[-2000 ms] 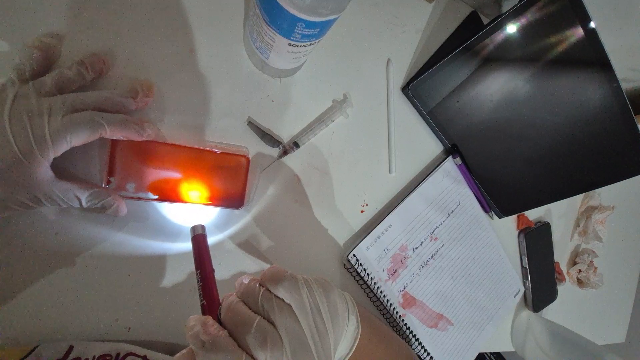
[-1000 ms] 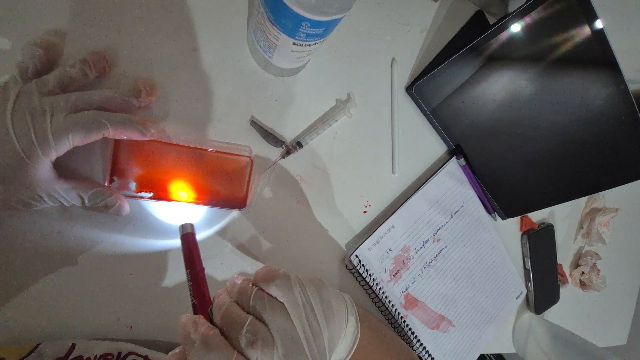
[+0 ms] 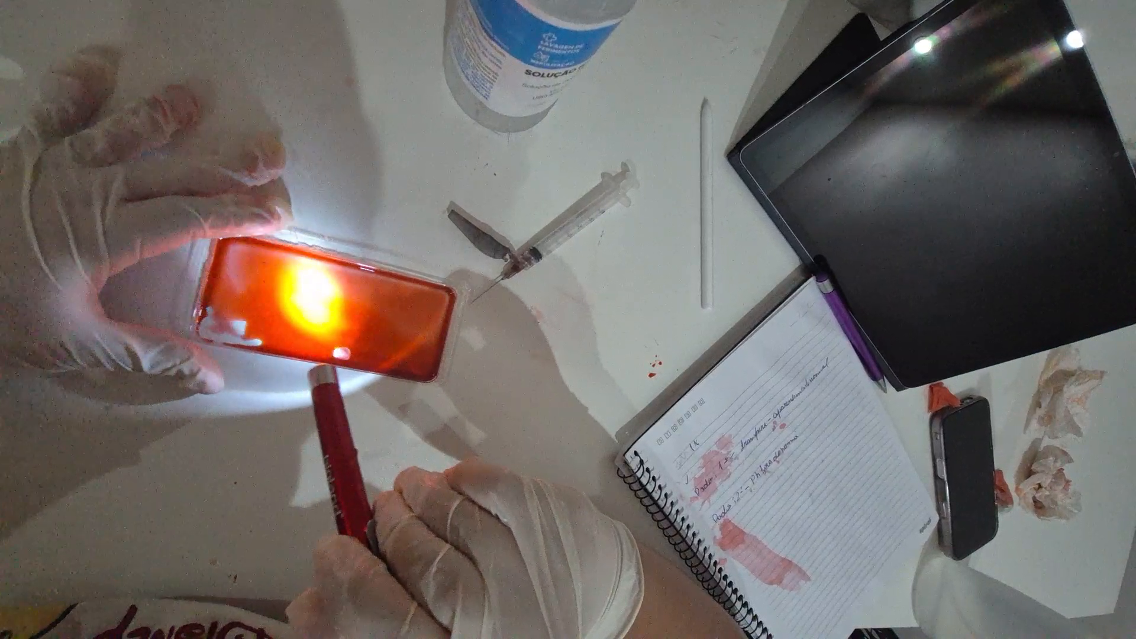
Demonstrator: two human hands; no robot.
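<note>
A clear, flat rectangular container of red liquid [image 3: 390,319] lies tilted on the white surface, its left end between the gloved thumb and forefinger of my left hand [image 3: 115,222]. My right hand [image 3: 497,550], also gloved, grips a red penlight [image 3: 339,453]. The lit tip is close to the container's lower long edge, and a bright yellow-white glow shows through the liquid. Right of the container lies a syringe [image 3: 568,222] with its needle pointing toward the container's right end. Beside the needle hub is a dark, flat piece [image 3: 477,232] that I cannot identify for certain.
A bottle with a blue and white label [image 3: 532,53] stands at the top. To the right are a white stylus [image 3: 706,204], a spiral notebook with red stains [image 3: 825,461], a purple pen [image 3: 850,328], a black tablet [image 3: 958,195], a phone [image 3: 965,479] and crumpled stained tissues [image 3: 1050,479].
The container now lies more slanted, its right end lower. The glow has moved up into the middle of the liquid and looks larger. My left hand still holds the container's left end.
</note>
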